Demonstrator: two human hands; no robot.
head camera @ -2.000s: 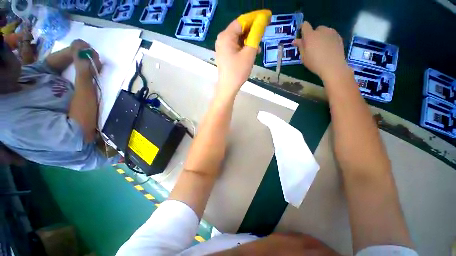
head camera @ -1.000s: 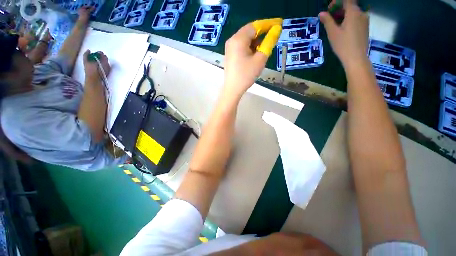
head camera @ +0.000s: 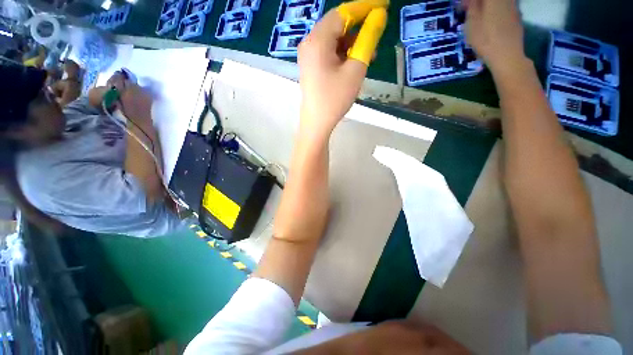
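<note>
A pair of light-blue plastic cases (head camera: 439, 61) with black, white and silver parts lies on the dark green belt at the top. My left hand (head camera: 326, 76), with yellow finger cots, is left of the pair, fingers bent and apart, with nothing seen in it. My right hand (head camera: 496, 35) is at the pair's right side, fingers over the upper case; the top edge is close and I cannot tell whether it pinches anything. A thin greyish stick (head camera: 400, 66) stands at the belt edge between my left hand and the pair.
More blue cases (head camera: 581, 83) lie right and left on the belt. The worn metal belt edge (head camera: 444, 107) crosses below. A white sheet piece (head camera: 432, 215), black box (head camera: 222, 187) and dark-handled pliers (head camera: 209, 114) lie on the bench. A person (head camera: 104, 159) sits at left.
My right hand has come back down to the cases from above; the green item near its fingers a second ago is not visible. The view has shifted, with cases and bench things further right.
</note>
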